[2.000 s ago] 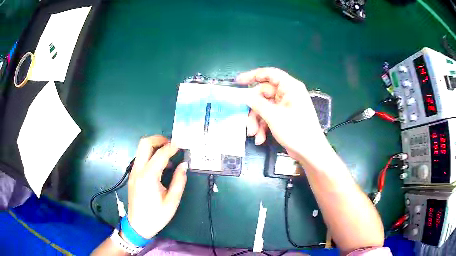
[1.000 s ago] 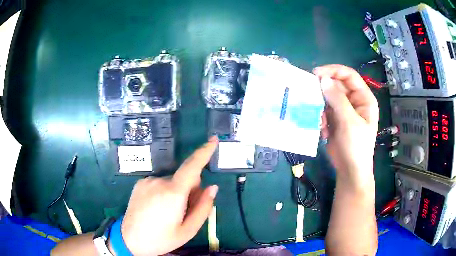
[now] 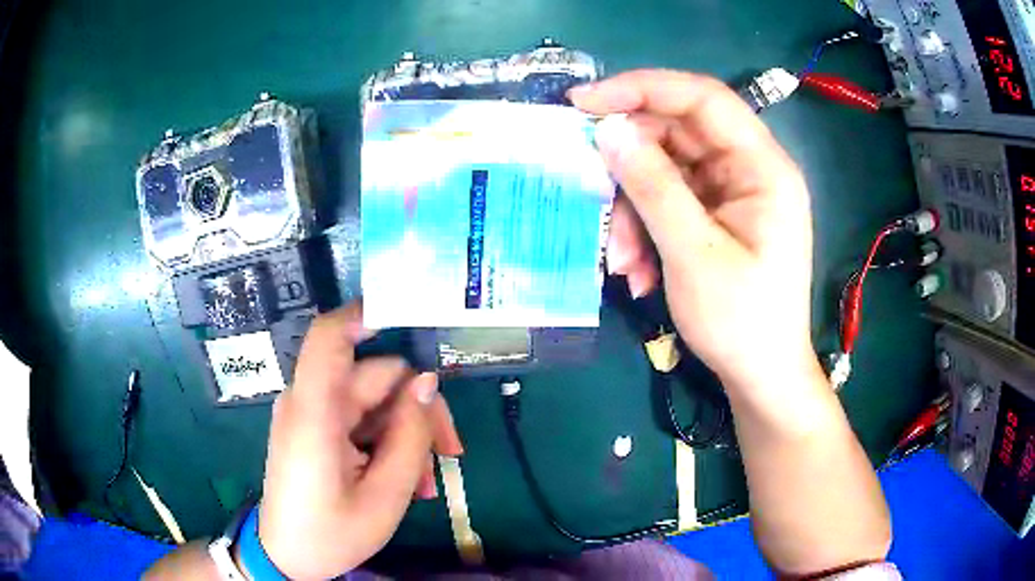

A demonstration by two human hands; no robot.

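My right hand (image 3: pixel 715 216) holds a glossy blue and white printed test card (image 3: pixel 431 227) by its right edge, over an opened trail camera (image 3: pixel 477 77). The card hides most of that camera; its top edge and the lower grey part with a small display (image 3: pixel 485 347) show. A DC power lead (image 3: pixel 513 414) is plugged into its bottom edge. My left hand (image 3: pixel 358 426) is at the card's lower left corner, fingers bent; whether it touches the camera is unclear. A second opened trail camera (image 3: pixel 227 193) lies at the left, tilted, with a white label.
Bench power supplies (image 3: pixel 965 182) with red digits stand at the right, with red alligator clips (image 3: pixel 865 289). A loose barrel-plug cable (image 3: pixel 128 420) lies at the left. A coiled cable (image 3: pixel 681 414) lies right of the camera. Pale tape strips (image 3: pixel 460 505) are at the front edge.
The card has moved left and turned flatter over the camera, covering its middle. My left hand has drawn back from pointing at the camera. The view has shifted.
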